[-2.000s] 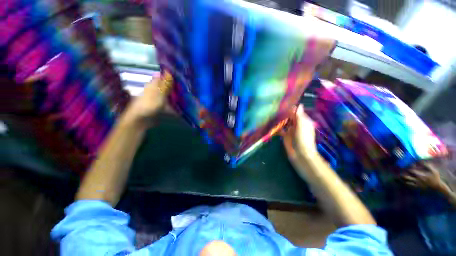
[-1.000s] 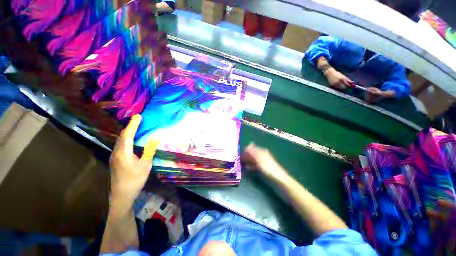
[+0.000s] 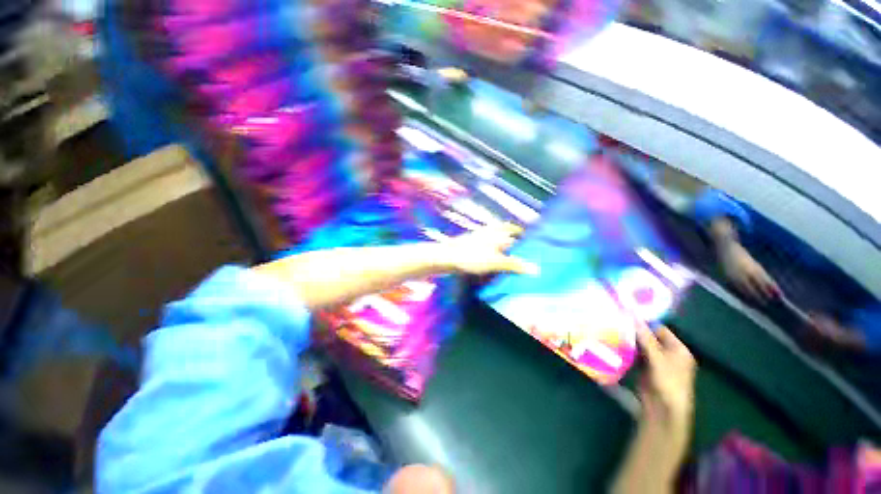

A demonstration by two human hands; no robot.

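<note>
A printed box lid [image 3: 580, 280], blue, pink and white with large white lettering, is tilted over the green surface, blurred by motion. My left hand [image 3: 483, 253] reaches across with its fingers at the lid's left edge. My right hand [image 3: 665, 362] holds the lid at its lower right corner. The working stack of boxes [image 3: 411, 333] lies under and beside my left forearm, which hides part of it.
A tall stack of boxes [image 3: 261, 116] leans at the left. A brown shipping carton [image 3: 135, 289] stands at far left. Printed boxes [image 3: 744, 468] show at bottom right. An overhead shelf [image 3: 715, 116] crosses the upper right. Another person's hands [image 3: 749, 275] are across the line.
My left hand has moved right from the stack's left side to the lid. My right hand now grips the lid's corner, and the lid is raised right of the stack. The view has swung.
</note>
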